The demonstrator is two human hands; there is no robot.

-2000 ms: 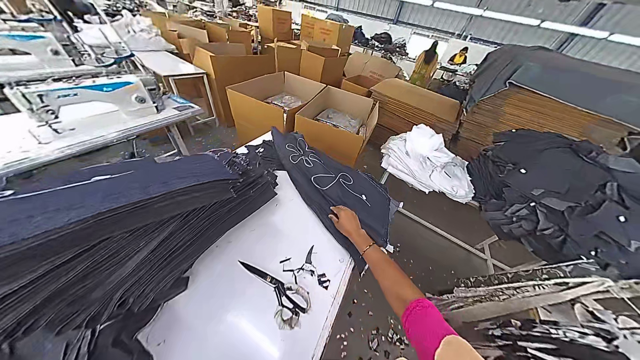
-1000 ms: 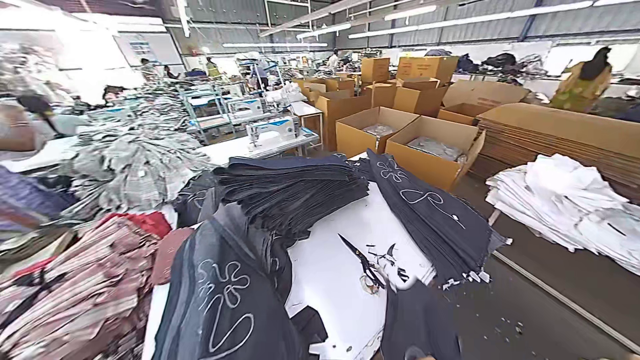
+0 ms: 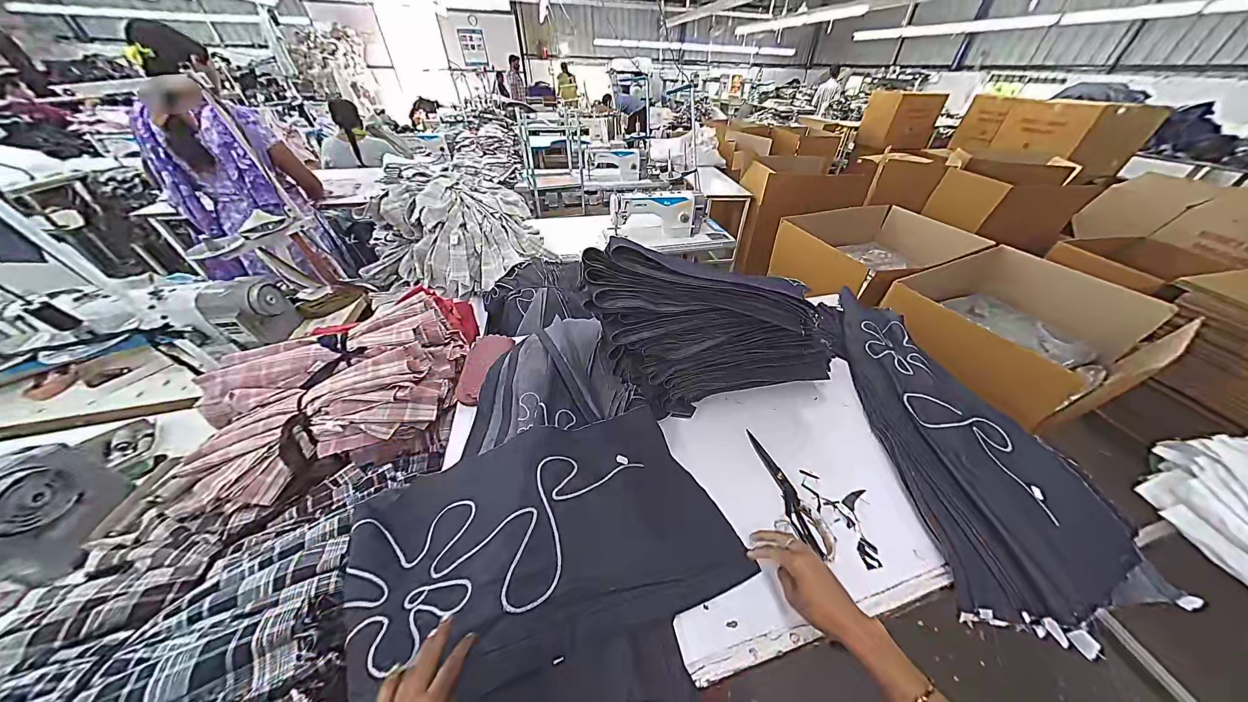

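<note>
A dark fabric panel [image 3: 614,517] with a white flower-and-loop cord design lies across the near left of the white table [image 3: 712,439]. My left hand [image 3: 429,668] rests on its lower left edge beside the flower, fingers spread. At the panel's right corner is my right hand [image 3: 804,580], its fingertips at the cloth's edge; whether they pinch it cannot be told. Black-bladed scissors [image 3: 785,487] lie just beyond that hand, next to dark thread and fabric scraps [image 3: 858,526]. A similar pile of decorated panels [image 3: 975,458] hangs over the table's right edge.
Stacked dark panels [image 3: 702,322] stand at the table's back. Plaid cloth bundles [image 3: 331,400] lie on the left. Open cardboard boxes [image 3: 1033,331] are at the right, white cloth [image 3: 1204,497] beside them. A sewing machine [image 3: 658,213] and a person in purple [image 3: 224,166] are farther back.
My right hand has left the decorated pile on the right. A dark panel now lies at the near left under my left hand, unseen two seconds ago. The view has swung left.
</note>
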